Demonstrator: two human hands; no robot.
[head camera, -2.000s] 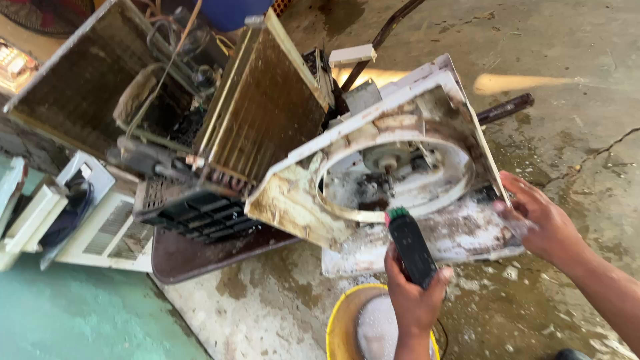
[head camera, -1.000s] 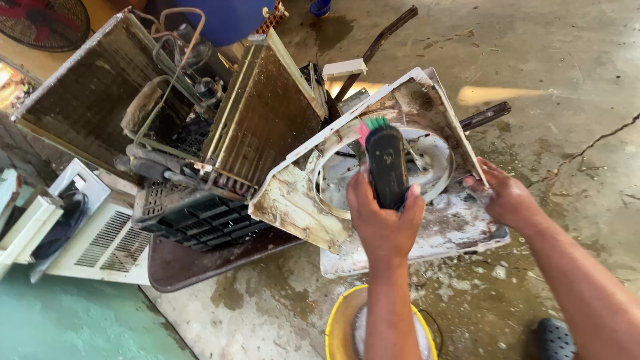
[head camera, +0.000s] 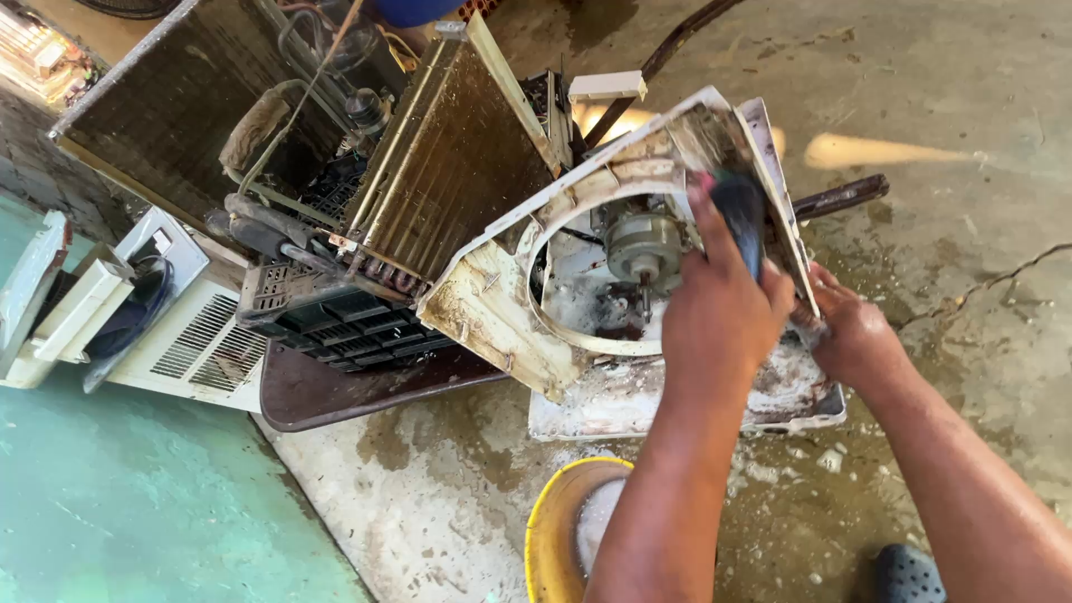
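Observation:
My left hand (head camera: 724, 314) is wrapped around a dark-handled scrubbing brush (head camera: 739, 213), blurred, against the upper right inner corner of a dirty, off-white fan housing panel (head camera: 511, 322) with a round opening. My right hand (head camera: 854, 335) grips the lower right edge of this panel. Through the opening shows an electric fan motor (head camera: 643, 243) with a bare shaft, attached to a white base pan (head camera: 603, 402) that has suds and grime on it. The brush's bristles are mostly hidden by my fingers.
A yellow bucket (head camera: 553, 536) with suds stands below the pan. Left of the panel, dirty finned coils (head camera: 461, 159) with tubing rest on a dark plastic crate (head camera: 360, 318) over a brown tabletop (head camera: 335, 394). A vented white grille (head camera: 201, 352) lies farther left. The concrete floor (head camera: 946, 75) is wet and cracked.
The brush in my left hand has moved from beside the lower rim of the panel's opening, across the opening, to the upper right corner. My right hand stays at the panel's right edge.

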